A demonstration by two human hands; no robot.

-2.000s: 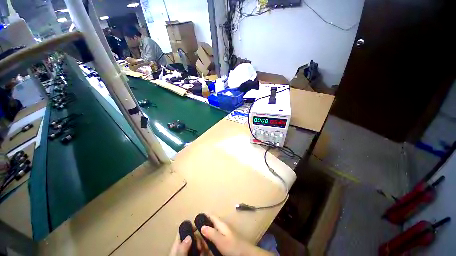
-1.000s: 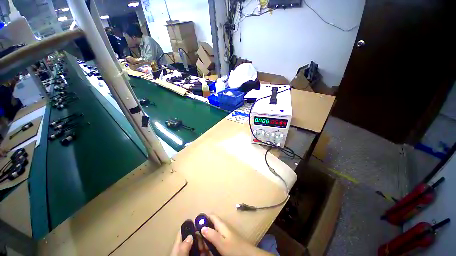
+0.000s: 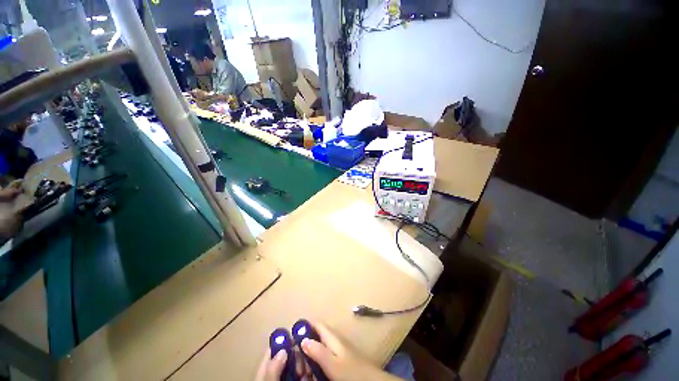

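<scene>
At the bottom centre my left hand (image 3: 266,366) grips one dark oval handheld unit (image 3: 280,339), thumb on its face. My right hand (image 3: 332,359) grips a second dark handheld unit (image 3: 301,330) beside it, thumb also on its face. A light spot shows near the top of each unit. The lower parts of both units are hidden by my hands and the frame edge. The test lead (image 3: 394,309) lies on the cardboard-covered bench (image 3: 327,260), its loose connector end right of my hands. The white power supply (image 3: 404,183) stands behind with green and red digits.
A pale upright post (image 3: 195,149) stands beside the green conveyor belt (image 3: 141,245), which carries dark units. A blue bin (image 3: 345,152) is beyond the power supply. An open cardboard box (image 3: 484,327) is below the bench's right edge. Another person's hand (image 3: 10,190) is at far left; a person sits beyond.
A light spot now shows on both units; one second ago only on the right one, and before that on neither. Another person's hands and dark units have come in over the belt at far left.
</scene>
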